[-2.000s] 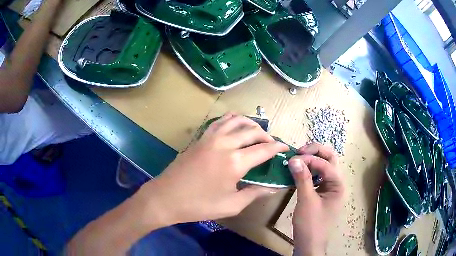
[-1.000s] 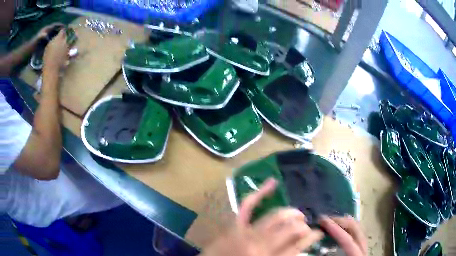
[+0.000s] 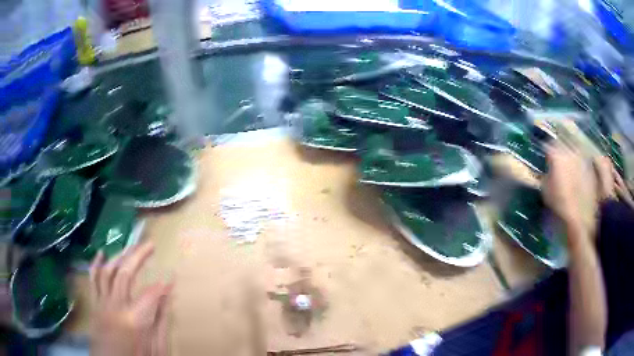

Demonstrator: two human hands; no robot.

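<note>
My left hand (image 3: 128,299) is blurred at the lower left, fingers spread and empty, just below a glossy green housing (image 3: 111,226) with a pale rim. I cannot tell whether its fingertips touch it. This housing lies at the near edge of the left heap. My right hand is not in view. A whitish-grey pile of small fittings (image 3: 252,214) lies on the tan cardboard. A single white blob (image 3: 302,302) sits on a dark stain nearer to me.
Overlapping green housings (image 3: 438,226) stand right of the pile. Another worker's hand (image 3: 566,184) is among parts at far right, with dark clothing beside it. A grey post (image 3: 177,69) and blue bins (image 3: 361,19) stand behind. Tan cardboard (image 3: 334,243) covers the bench.
The view has swung right. The housing I was handling is no longer in my hands. My left hand is now open at the left heap, and my right hand has left the picture.
</note>
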